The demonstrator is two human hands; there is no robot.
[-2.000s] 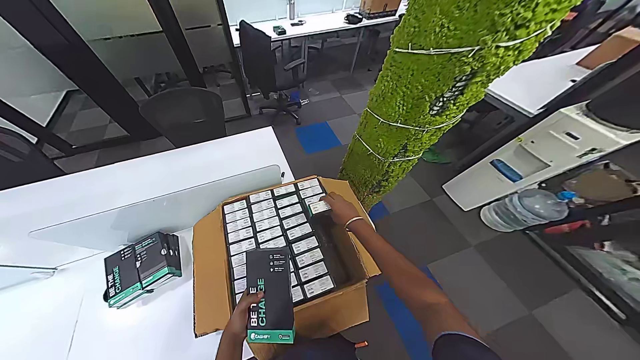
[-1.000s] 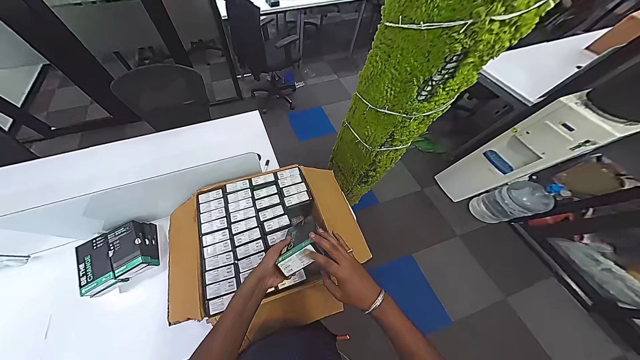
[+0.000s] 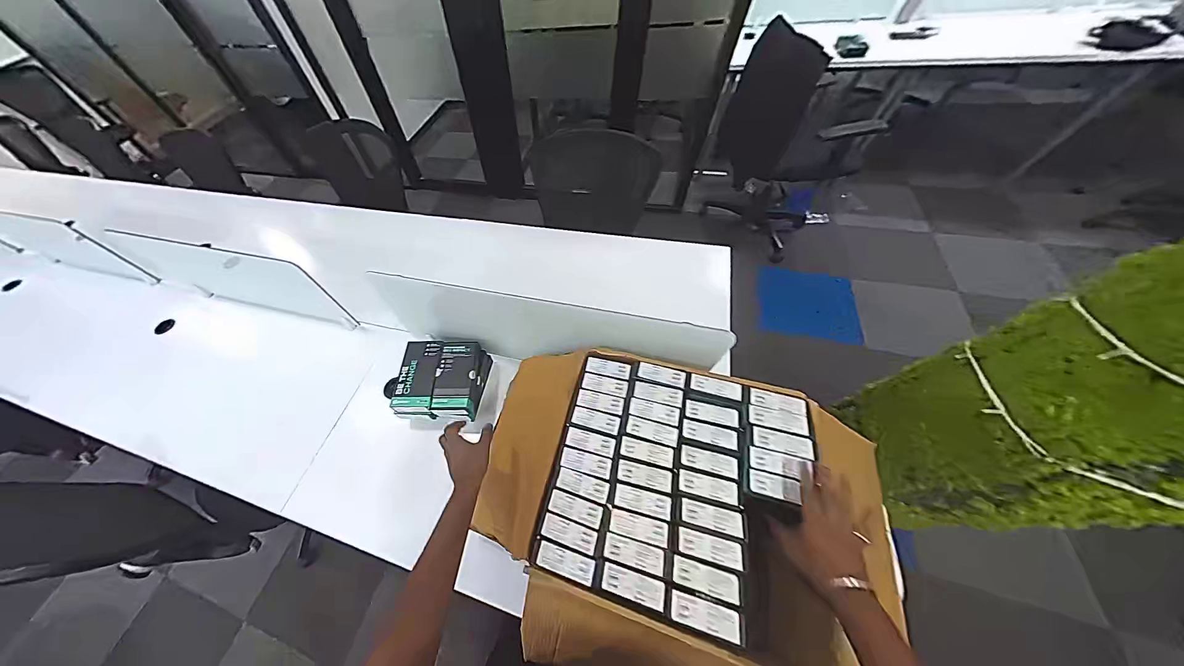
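Observation:
An open cardboard carton [image 3: 518, 444] stands at the desk's end, packed with rows of small black boxes [image 3: 643, 476] whose white-labelled ends face up. My right hand [image 3: 828, 532] is inside the carton's right side, its fingers at the lowest box of the right column; blur hides whether it grips that box. Below that column is a gap. My left hand [image 3: 465, 455] is over the desk, left of the carton, fingers apart and holding nothing. Just beyond its fingertips lie black-and-green printed boxes [image 3: 439, 379] in a small pile on the desk.
A long white desk [image 3: 213, 388] runs left, with low glass dividers [image 3: 555, 310] along it. Office chairs [image 3: 597, 176] stand behind. A green moss-covered column [image 3: 1036, 398] rises close to the carton's right side. Another white desk [image 3: 925, 51] is at the back right.
My left hand has moved from the carton to beside the pile on the desk. The box between both hands one second ago is no longer held there. The view has swung left.

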